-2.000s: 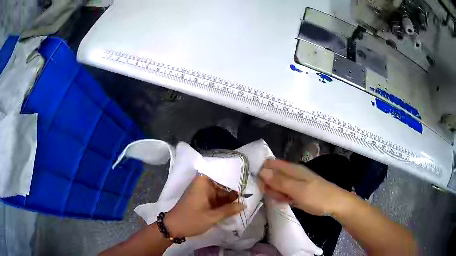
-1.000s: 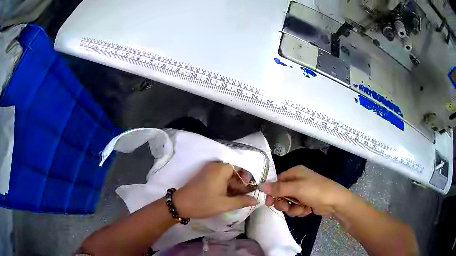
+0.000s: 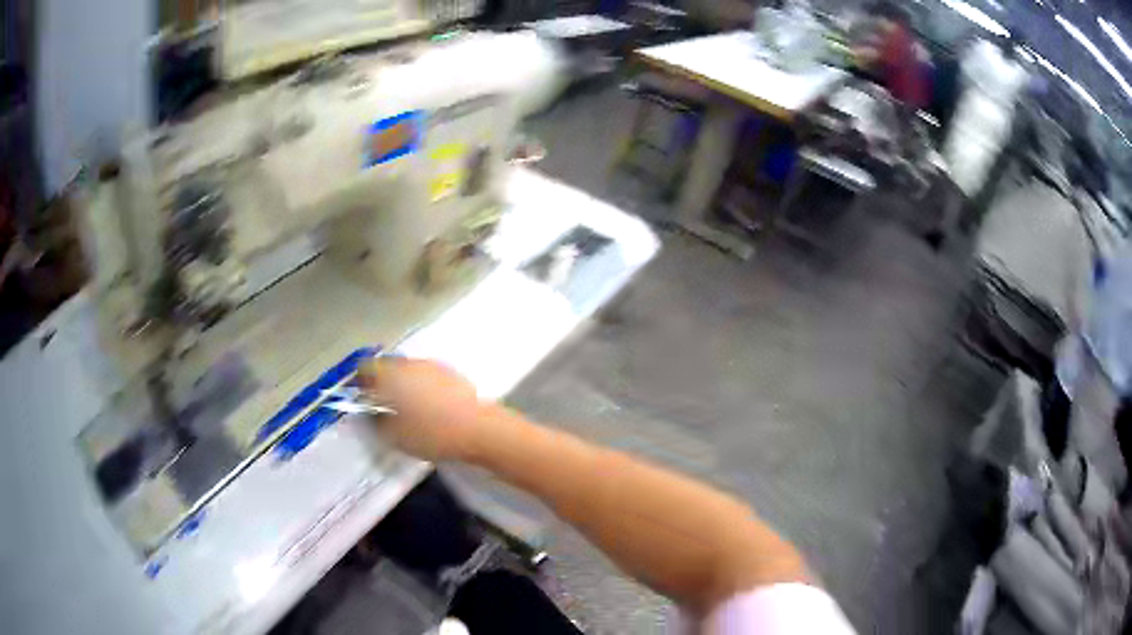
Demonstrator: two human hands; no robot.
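Observation:
My right hand (image 3: 416, 403) reaches over the front edge of the sewing machine table (image 3: 509, 329), beside the blue tape scraps (image 3: 298, 416). A small, pale, metallic-looking tool (image 3: 356, 401) sticks out from its fingertips; blur hides its exact kind. The cream sewing machine (image 3: 310, 161), with a blue-orange sticker, stands behind the hand. Its flat metal plates (image 3: 211, 409) lie to the left of the hand. My left hand is out of the picture. Only a scrap of white cloth shows at the bottom edge.
Grey floor (image 3: 745, 372) lies right of the table. Crumpled pale garment pieces (image 3: 1055, 546) are piled at the right edge. A white-topped worktable (image 3: 745, 68) stands behind, with a person in red (image 3: 896, 56) near it. The whole view is blurred.
The view has swung right and up. My right hand has left the white garment and moved onto the machine table. My left hand and nearly all the garment have left the picture.

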